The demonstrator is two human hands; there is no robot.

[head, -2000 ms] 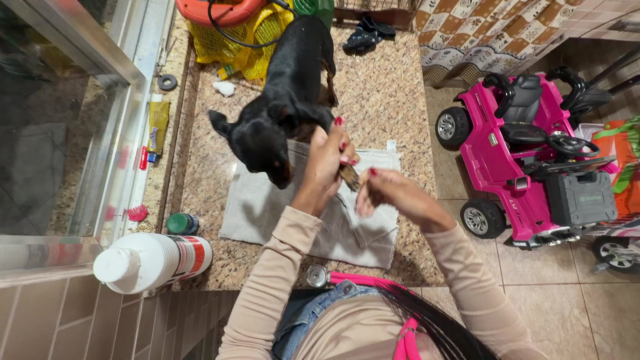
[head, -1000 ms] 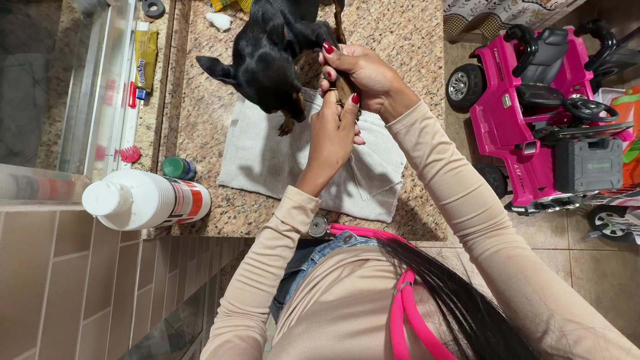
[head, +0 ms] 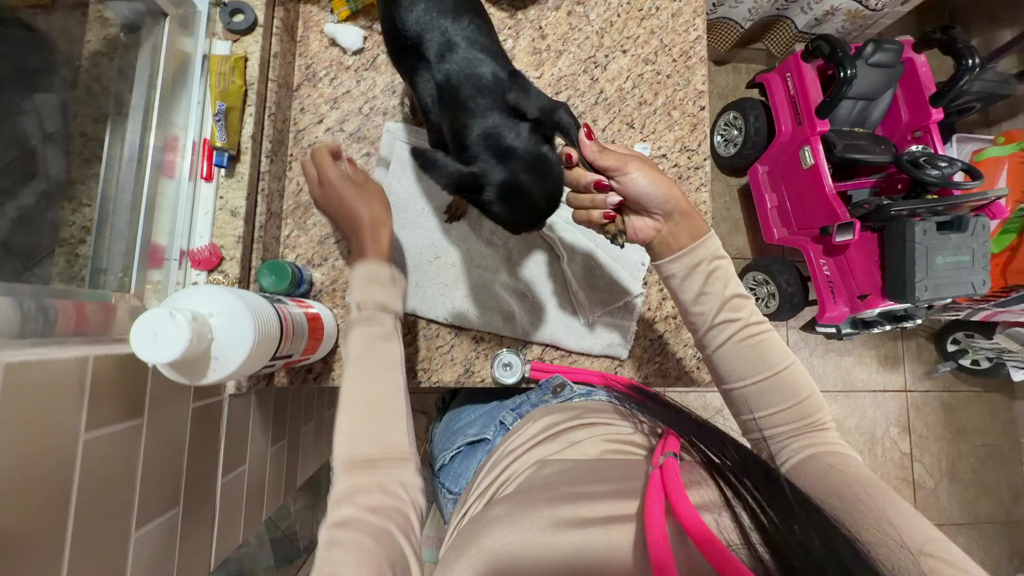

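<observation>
A small black dog with tan paws stands with its head lowered over a folded white towel on the granite counter. My right hand is closed around the dog's front leg, and the paw sticks out below my fingers. Left of the towel, my left hand is over the granite, its fingers partly curled; whether anything is inside them cannot be seen. A pink stethoscope hangs from my neck, its metal chestpiece by the counter's front edge.
A large white bottle and a green-capped jar are at the counter's front left. A yellow tube, a red comb and a black ring lie along the window sill. Cotton lies behind. A pink toy car stands right.
My left hand has let go of the dog's leg and moved left, off the towel. My right hand still holds the leg. The dog's head has shifted right.
</observation>
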